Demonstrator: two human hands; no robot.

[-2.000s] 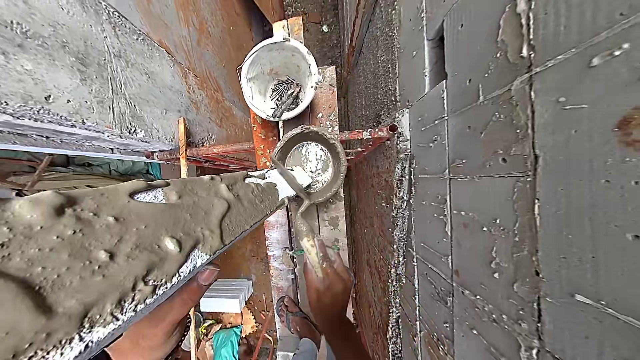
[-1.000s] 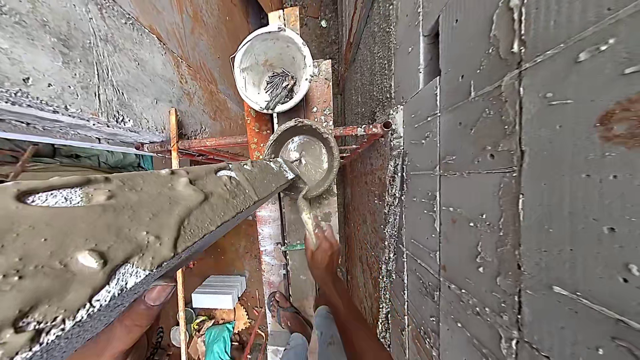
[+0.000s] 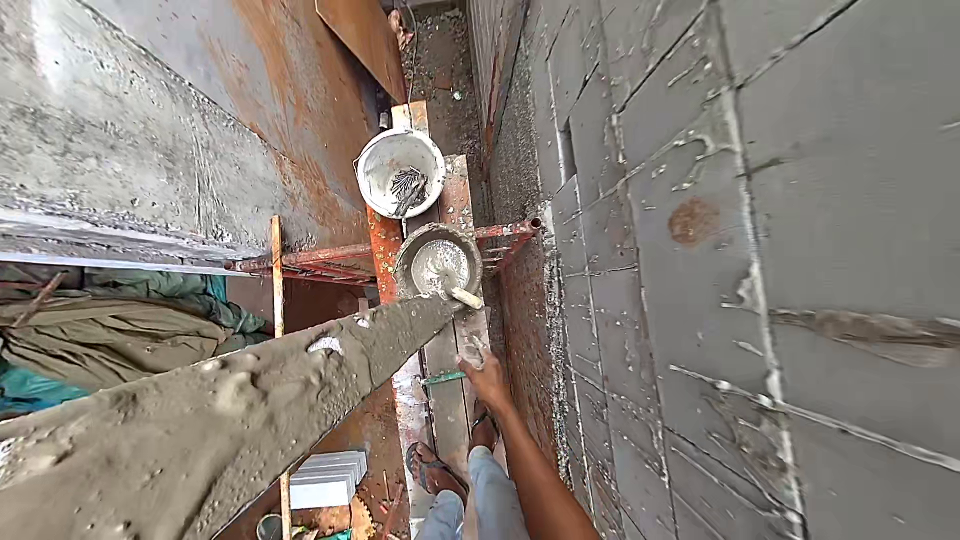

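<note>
A long slab or block point(image 3: 247, 405), its upper face coated in grey wet mortar, runs from the lower left to the mortar bucket. My left hand is not visible. The grey-crusted bucket point(image 3: 401, 262) holds wet mortar, and a tool's pale handle point(image 3: 466, 298) sticks out over its near rim, beside the slab's far end. Just below that handle is my right hand point(image 3: 484, 371), apart from it, fingers spread a little and smeared with pale mortar. I see nothing held in it. A white bucket point(image 3: 367, 184) behind holds a dark, mortar-smeared bundle.
Both buckets stand on narrow scaffold planks point(image 3: 442, 390), where my sandalled feet point(image 3: 435, 469) also stand. A red scaffold pipe point(image 3: 315, 256) crosses beneath. A grey block wall point(image 3: 697, 285) rises at right, a concrete wall point(image 3: 150, 142) at left. White blocks point(image 3: 322, 491) lie below.
My right hand has let go of the tool handle and drawn back from the mortar bucket. Part of my left hand showed under the slab earlier and is now out of sight. The view has shifted.
</note>
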